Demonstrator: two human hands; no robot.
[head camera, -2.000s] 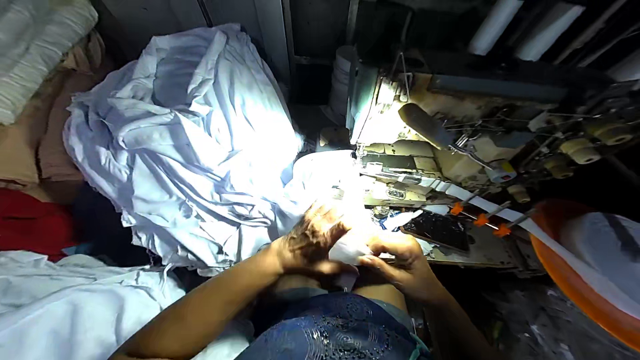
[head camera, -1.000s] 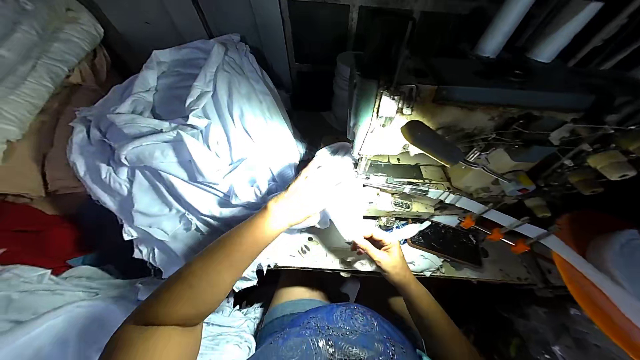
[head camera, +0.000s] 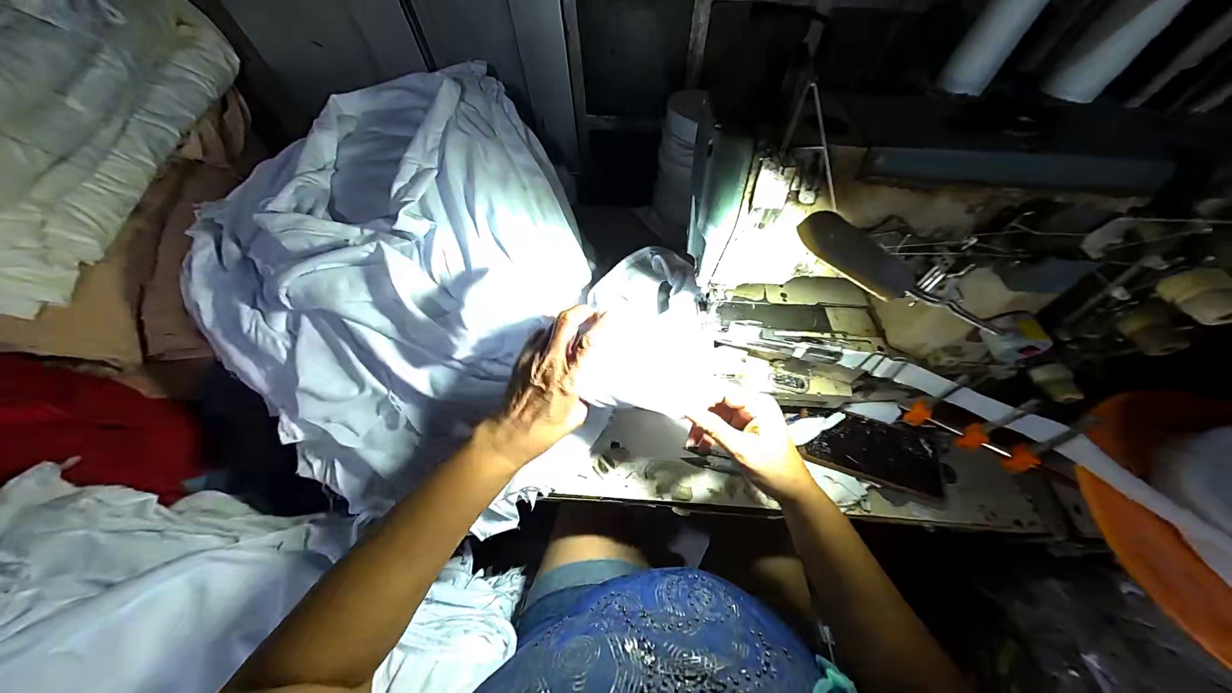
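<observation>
A piece of white fabric (head camera: 645, 356), washed out by the lamp's glare, lies beside the needle area of an industrial sewing machine (head camera: 760, 217). My left hand (head camera: 547, 385) grips its left side, the fingers curled at its edge. At the fabric's lower right corner, the fingertips of my right hand (head camera: 746, 433) pinch the edge. From the right, a white fabric strip (head camera: 972, 402) runs over a guide rod with orange clips (head camera: 972, 436) to the machine. Glare hides where the fabric meets the needle.
A large heap of white cloth (head camera: 385, 250) stands left of the machine. More white cloth (head camera: 144, 568) and red cloth (head camera: 87, 423) lie at the left. An orange basin (head camera: 1145, 558) is at the right; a dark flat object (head camera: 881, 452) rests on the table's front part.
Both hands have moved from low near my lap up to the machine, with the white fabric now spread between them. Since one second ago my left hand has drawn back slightly from the fabric's upper part.
</observation>
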